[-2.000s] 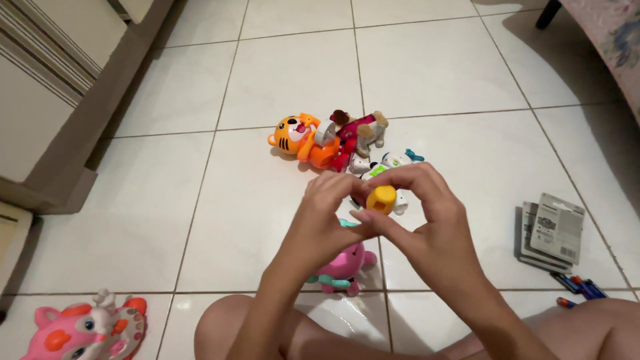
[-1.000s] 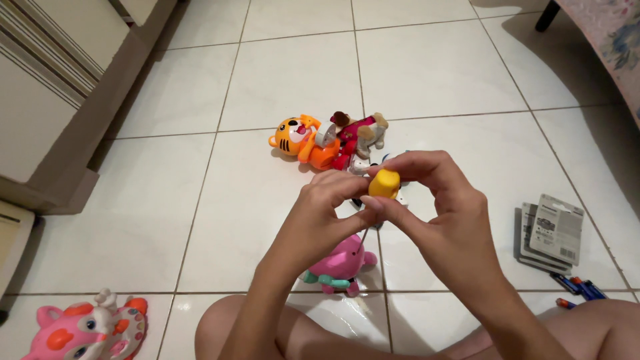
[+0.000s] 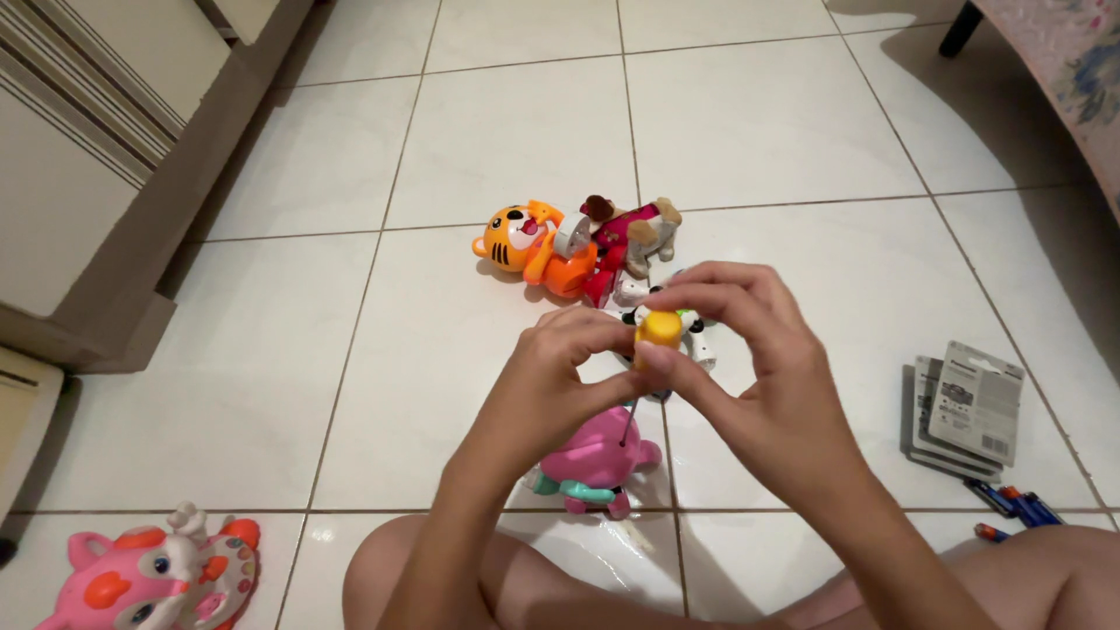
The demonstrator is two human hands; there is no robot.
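A yellow screwdriver handle (image 3: 661, 329) is pinched between the fingertips of my left hand (image 3: 569, 367) and my right hand (image 3: 757, 359). Its thin metal shaft runs down to a pink plastic toy (image 3: 595, 451) with teal parts, and the tip meets the toy's surface at a small dark hole. Partly behind my fingers is a white toy with black and green parts (image 3: 703, 346). Beyond it an orange tiger toy (image 3: 525, 245) lies beside a plush dog in a red garment (image 3: 643, 232).
On the tiles at the right are stacked battery blister packs (image 3: 976, 402) and several loose blue batteries (image 3: 1024, 506). A pink cat-like toy (image 3: 131, 577) lies at the lower left. A cabinet (image 3: 105, 149) borders the upper left; floral-covered furniture (image 3: 1076, 79) is at the upper right.
My fingers have shifted their hold around the yellow handle, which was tilted differently before. The pink toy, partly hidden by my hands two seconds ago, shows more now.
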